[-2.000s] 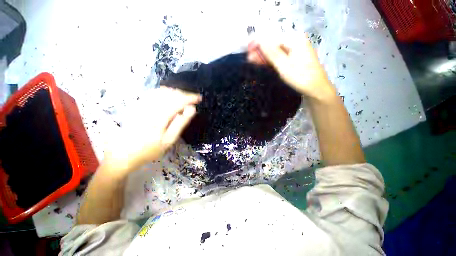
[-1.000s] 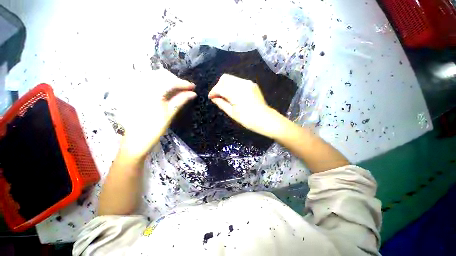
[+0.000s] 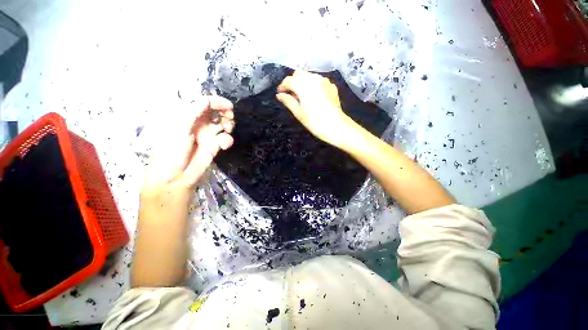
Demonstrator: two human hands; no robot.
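Observation:
A heap of small black parts lies in a clear plastic bag whose mouth is spread open. My left hand is at the heap's left edge, palm partly up, fingers curled and apart; small dark bits show at its fingertips, but a grip is unclear. My right hand is over the heap's upper part, fingers bent down with thumb and fingertips near each other; whether it pinches a part is hidden.
A red basket filled with black pieces stands at the left. Another red basket is at the top right. Black flakes are scattered over the white tabletop and my beige coat. A grey object is at the top left edge.
My hands have moved apart since one second ago. My left hand has turned its palm up and spread its fingers. My right hand has moved slightly up and right.

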